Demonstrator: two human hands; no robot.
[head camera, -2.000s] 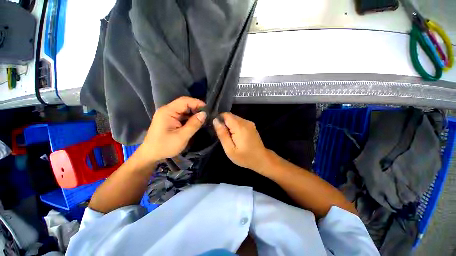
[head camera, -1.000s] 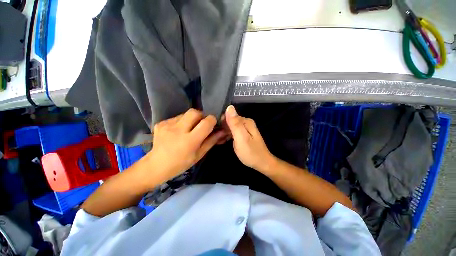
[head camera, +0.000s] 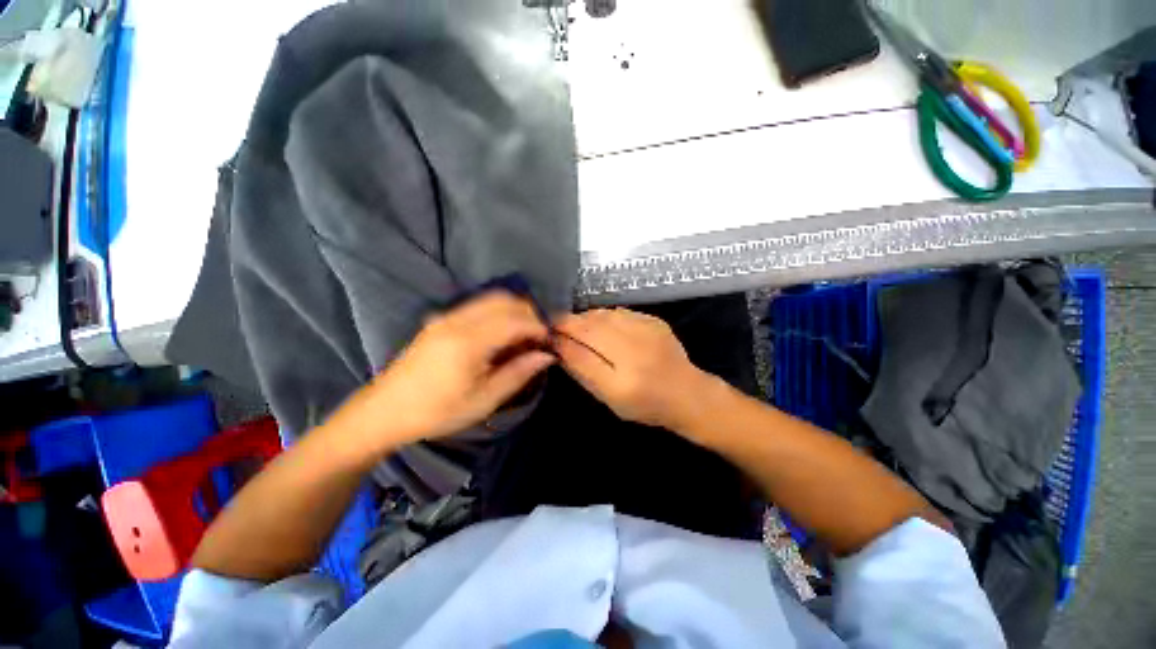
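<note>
A dark grey garment piece (head camera: 494, 165) lies bunched on the left part of the white table and hangs over its front edge toward the lap. My left hand (head camera: 475, 361) pinches its edge at the table's front edge, beside a dark blue patch. My right hand (head camera: 621, 361) pinches the same edge just to the right, fingertips almost touching the left ones. The small presser foot and needle parts (head camera: 559, 23) show at the top edge, beyond the cloth. The fingertips partly hide the pinched edge.
A black smartphone (head camera: 822, 38) and green and yellow handled scissors (head camera: 974, 127) lie at the upper right. A ruler strip (head camera: 811, 254) runs along the table's front edge. Below are a blue crate (head camera: 1078, 444) with grey pieces at right and a red stool (head camera: 146, 526) at left.
The view has shifted so the needle area shows at the top. The cloth's far end now lies lower and rounded on the table. Both hands still pinch the edge, fingertips now close together.
</note>
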